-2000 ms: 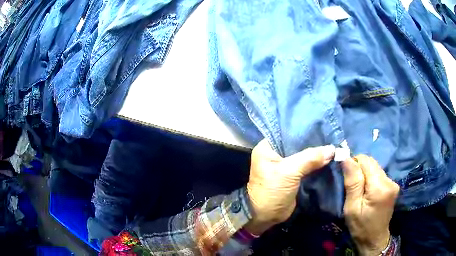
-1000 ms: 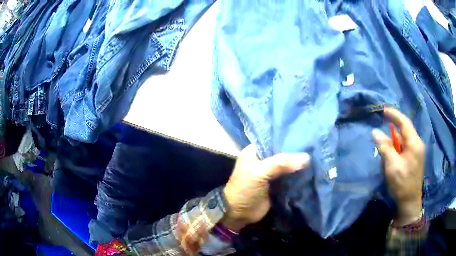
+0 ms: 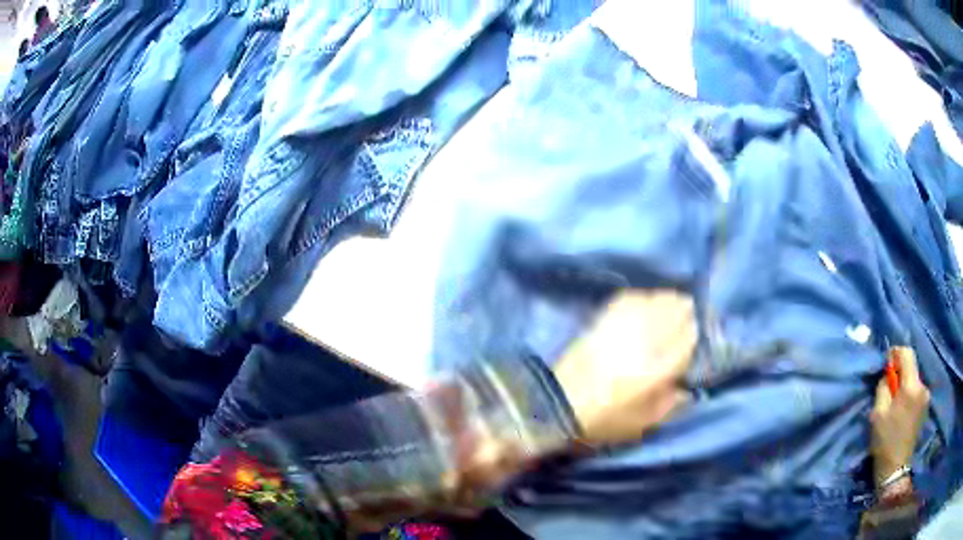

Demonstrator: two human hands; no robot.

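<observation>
The mid-blue denim garment (image 3: pixel 623 179) lies spread over the white table top and hangs over its front edge. My left hand (image 3: pixel 634 359) is blurred and sits on the middle of the garment, its fingers bunching the cloth near a long seam. My right hand (image 3: pixel 900 411) is at the far right, at the garment's side, with orange-handled snips (image 3: pixel 893 373) in it. The blades are hard to make out. A small white tab (image 3: pixel 858 333) shows just above the right hand.
A pile of overlapping denim garments (image 3: pixel 201 158) covers the left side of the white table (image 3: pixel 370 295). Dark cloth (image 3: pixel 285 390) hangs below the table edge. A bright blue surface (image 3: pixel 137 454) is at lower left. Floral cloth (image 3: pixel 227 496) lies under my plaid sleeve.
The garment has been spread out and shifted, its lower end no longer hanging to a point. My left hand has moved right and across it; my right hand has moved down and right with the snips.
</observation>
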